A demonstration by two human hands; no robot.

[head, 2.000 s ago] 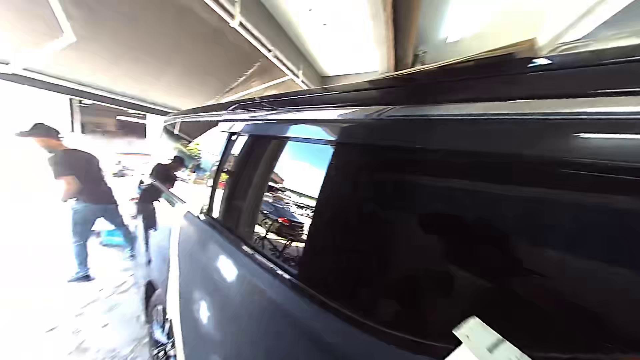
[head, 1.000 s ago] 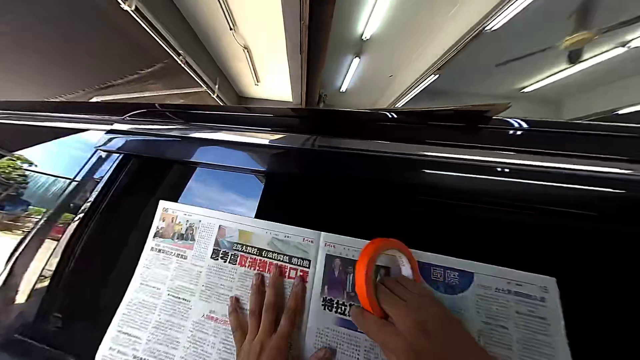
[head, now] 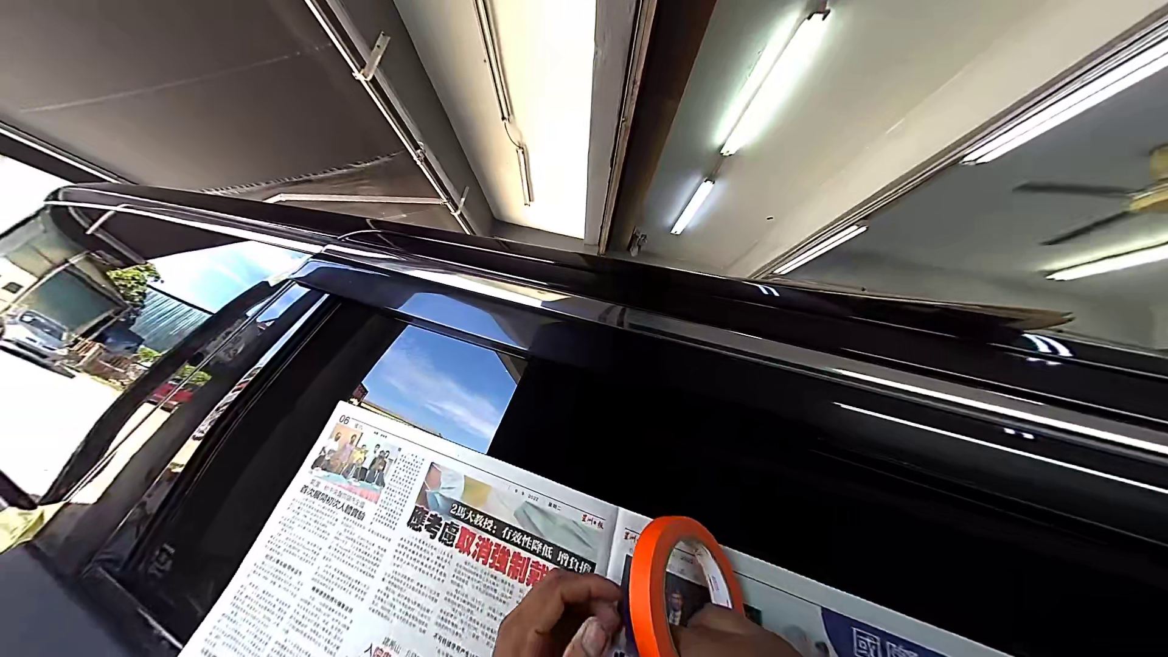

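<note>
An open newspaper sheet (head: 365, 547) lies against the dark side window (head: 639, 447) of a black vehicle, low in the view. My right hand (head: 730, 634) is closed on a roll of orange masking tape (head: 650, 584), held upright in front of the sheet; its lower part is cut off by the frame. My left hand (head: 561, 616) is just left of the roll, its fingers bent and thumb near them, close to the tape. Whether it pinches a loose end of tape cannot be told.
The vehicle's roof edge (head: 693, 319) runs across above the window. A ceiling fan (head: 1131, 196) and tube lights (head: 776, 82) are overhead. At the far left stand a parked silver car (head: 36, 336) and a yellowish piece of material (head: 23, 525) near the vehicle's body.
My left hand, spread flat on the newspaper one second ago, has moved right to beside the tape roll and its fingers have bent. The view has tilted.
</note>
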